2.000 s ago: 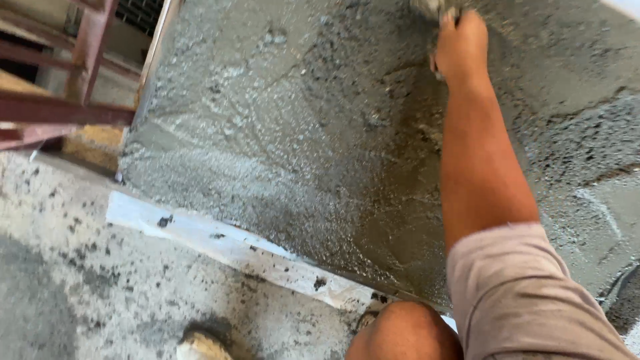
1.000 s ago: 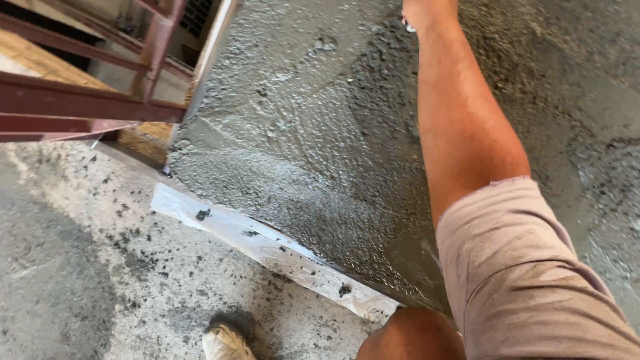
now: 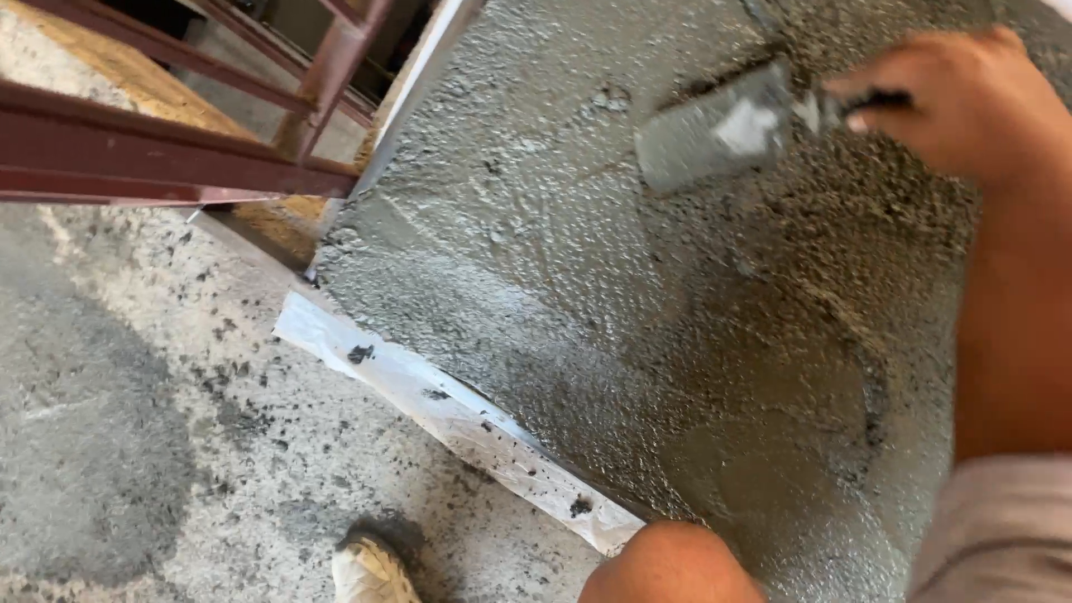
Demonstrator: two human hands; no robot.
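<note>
At the upper right, my right hand (image 3: 955, 105) is closed around the dark handle of a trowel (image 3: 712, 126). The trowel's flat, wet metal blade points left and lies on or just over the wet cement mortar (image 3: 502, 276); whether it touches cannot be told. Around the blade the mortar is grey and rough, with a browner, coarser patch below the hand and a smoother one near the knee. My left hand is out of the frame.
A strip of white plastic sheeting (image 3: 469, 427), spotted with mortar, runs along the slab's lower edge. Dark red metal framing (image 3: 167, 151) stands at the upper left. My knee (image 3: 670, 569) is by the edge, and a shoe (image 3: 368, 574) rests on the speckled concrete floor (image 3: 276, 469).
The trowel's blade is now in full view, where one second ago it was beyond the top edge. The view has shifted, with the metal framing and plastic strip now farther right.
</note>
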